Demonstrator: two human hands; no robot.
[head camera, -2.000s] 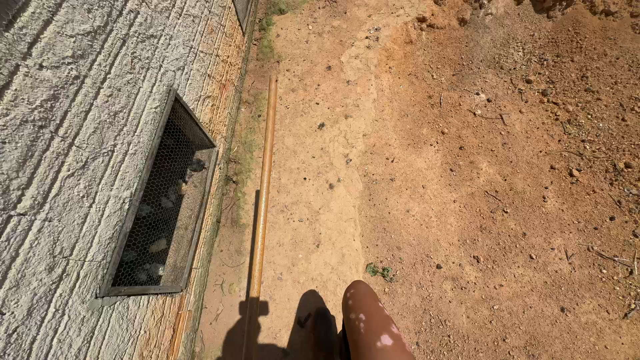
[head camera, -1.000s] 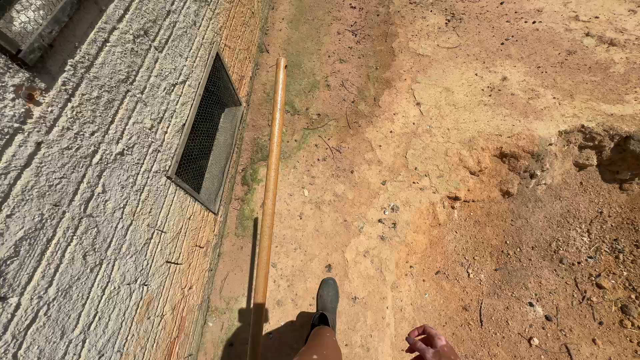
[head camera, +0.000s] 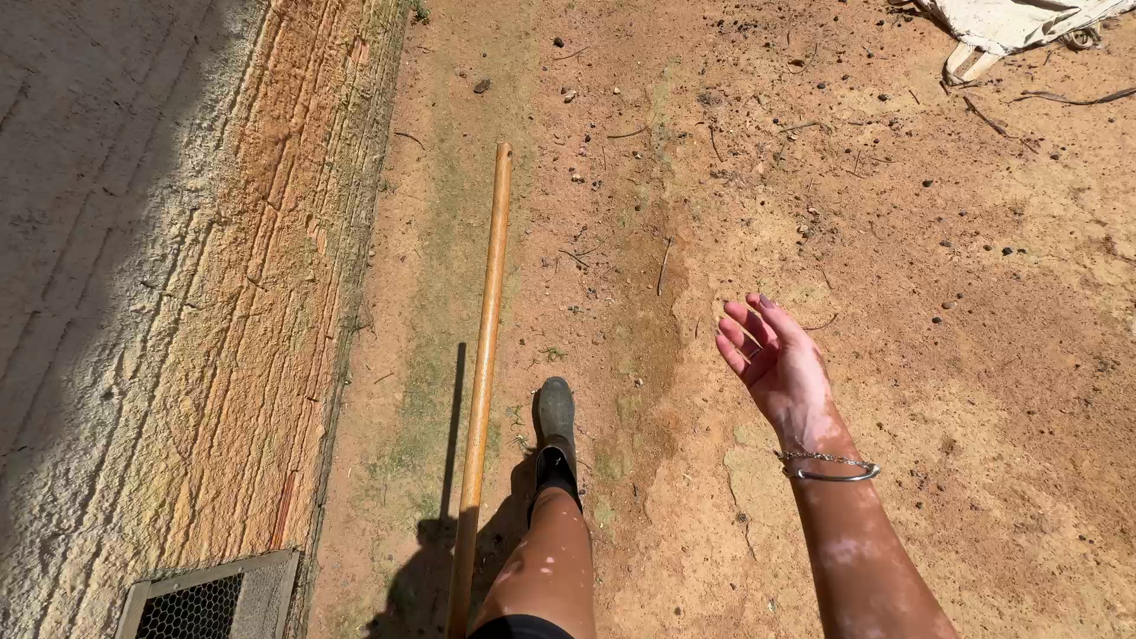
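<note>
My right hand hangs over the bare soil at the right, its fingers loosely curled and apart, holding nothing; a metal bracelet and a chain are around the wrist. A long wooden pole rises from the bottom edge, left of my leg, with a small hole near its far end. Its lower end is out of view, and so is my left hand. One dark rubber boot shows on my foot, just right of the pole.
A rough plastered wall runs along the left, with a framed wire-mesh vent low in it. Small stones and twigs lie scattered on the soil. A whitish cloth or sack lies at the top right.
The view has moved forward along the wall. My right hand, only partly visible at the bottom edge one second ago, now shows with its forearm. The whitish cloth has come into view.
</note>
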